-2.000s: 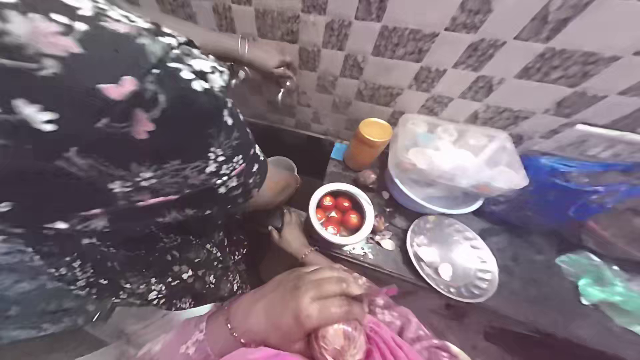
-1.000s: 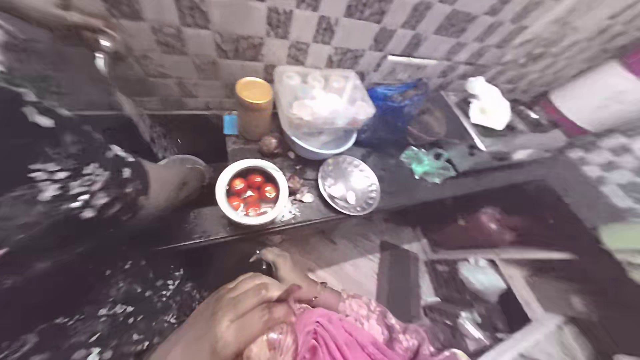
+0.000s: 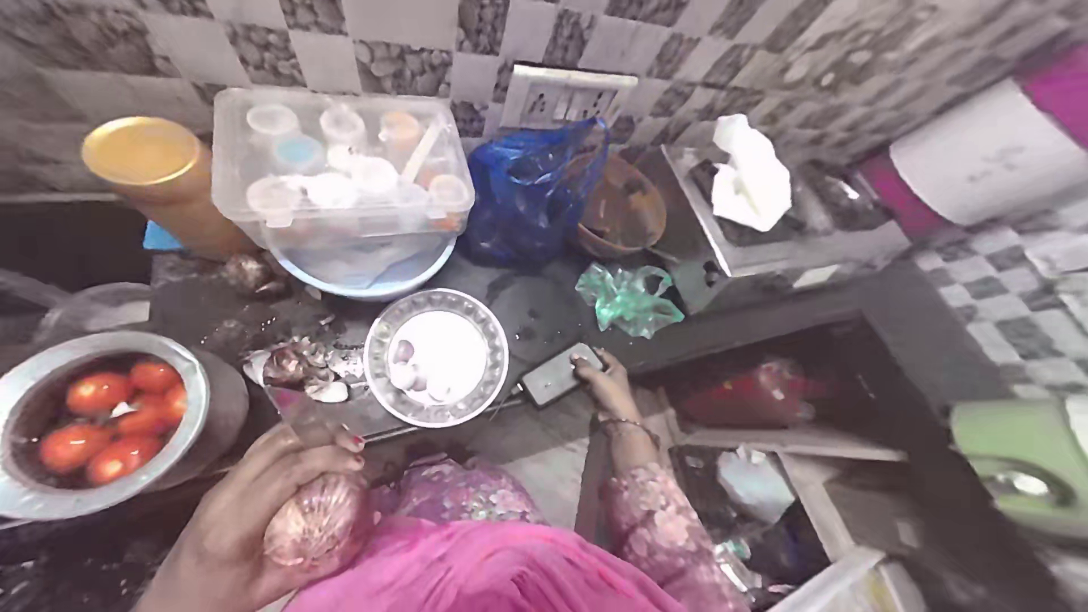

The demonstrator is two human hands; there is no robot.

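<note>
My left hand [image 3: 263,501] is wrapped around a reddish-brown onion [image 3: 316,523]; a thin, blade-like piece [image 3: 293,412] sticks up by its fingers. My right hand [image 3: 605,381] grips the end of a flat grey rectangular device [image 3: 561,374] at the counter's front edge, with a thin cable at its other end. Between the hands, on the counter, a round metal plate [image 3: 497,365] holds several small pale bulbs, perhaps peeled onions. Onion skins [image 3: 293,365] lie left of the plate. At the left, a metal pot [image 3: 191,382] holds red tomatoes in liquid.
Behind the plate stand an orange jar [image 3: 183,200], a clear plastic box [image 3: 340,208] over a pale blue basin [image 3: 370,285], a blue bag [image 3: 523,200] and a brown bowl [image 3: 646,212]. A green bag [image 3: 629,302] lies nearby. Below the counter at right are open compartments [image 3: 807,442].
My right hand has moved rightward, from near the pot to the grey device. My left hand keeps hold of the onion. The view has swung right, and the person at the left is largely out of it.
</note>
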